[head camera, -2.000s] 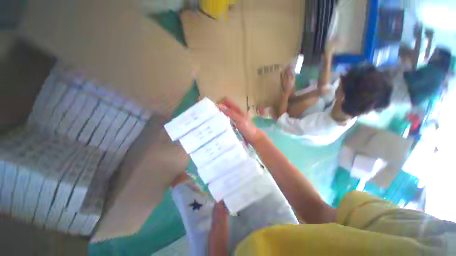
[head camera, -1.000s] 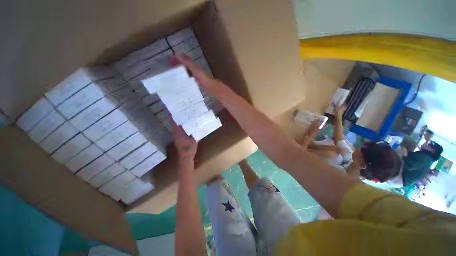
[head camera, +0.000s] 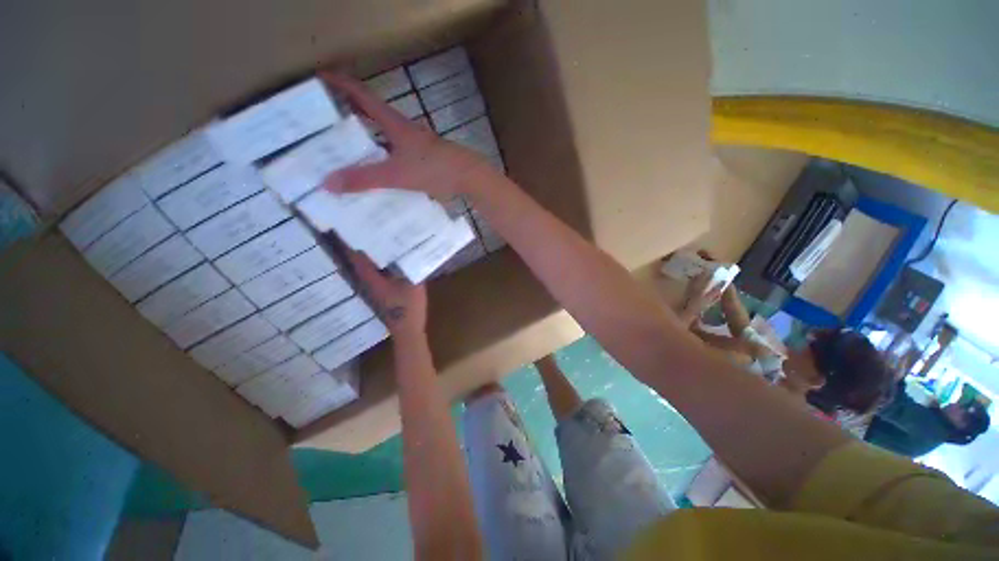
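A stack of white product boxes [head camera: 383,219] is held between my two hands inside the open brown shipping carton [head camera: 646,121]. My right hand [head camera: 411,159] lies over the top and far side of the stack, fingers spread. My left hand [head camera: 389,296] grips its near side, partly hidden by the boxes. The held boxes are fanned a little out of line. Rows of white box ends [head camera: 225,274] fill the carton's left part. More boxes [head camera: 444,88] lie lower at the carton's far right.
Carton flaps [head camera: 164,405] spread toward the left and front. A seated person [head camera: 838,367] at the right holds a small white item [head camera: 723,276]. A blue-framed bin [head camera: 854,263] stands beyond. A yellow band [head camera: 854,132] crosses the upper right. Green floor [head camera: 630,400] shows by my legs.
The stack came from outside the carton to inside it, then shifted left against the packed rows. My right hand moved from the stack's far end onto its top.
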